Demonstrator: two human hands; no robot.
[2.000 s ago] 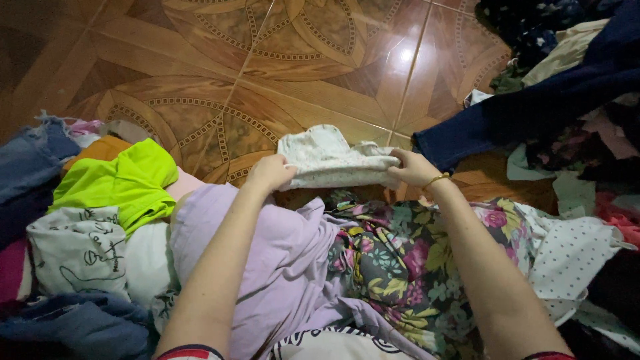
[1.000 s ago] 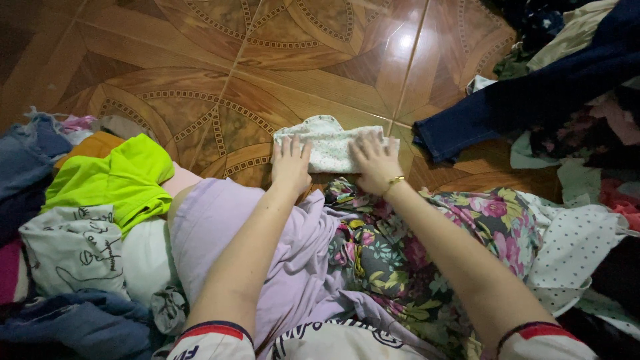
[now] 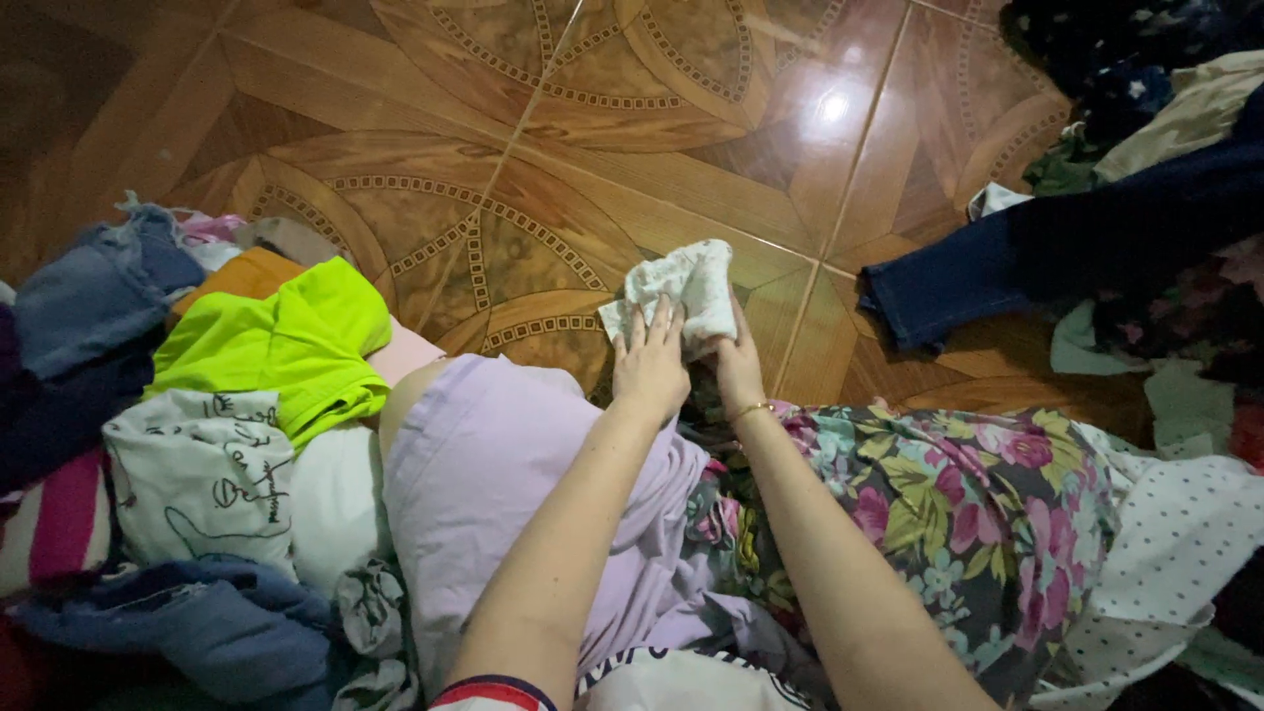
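Note:
A small white patterned cloth garment point(image 3: 681, 281), partly folded, is between my hands just above the tiled floor, beyond my lap. My left hand point(image 3: 652, 360) lies with its fingers spread on the near left part of the cloth. On the right side of it, my right hand point(image 3: 736, 365) grips the cloth's edge, its thumb and palm partly hidden behind the fabric. A thin bracelet is on my right wrist. Under my forearms are a lilac cloth point(image 3: 504, 474) and a dark floral cloth point(image 3: 948, 494) over my legs.
At left, folded clothes lie in piles: a neon green garment point(image 3: 281, 341), a white printed one point(image 3: 202, 474) and blue denim point(image 3: 197, 627). Dark blue jeans point(image 3: 948, 272) and other loose clothes spread at right, with a white dotted cloth point(image 3: 1175, 533) nearer. Glossy patterned tiles point(image 3: 632, 148) lie ahead.
The white cloth was spread wider between my hands and then pressed flat on the floor; now it is more compact and raised at the right. My hands are closer together.

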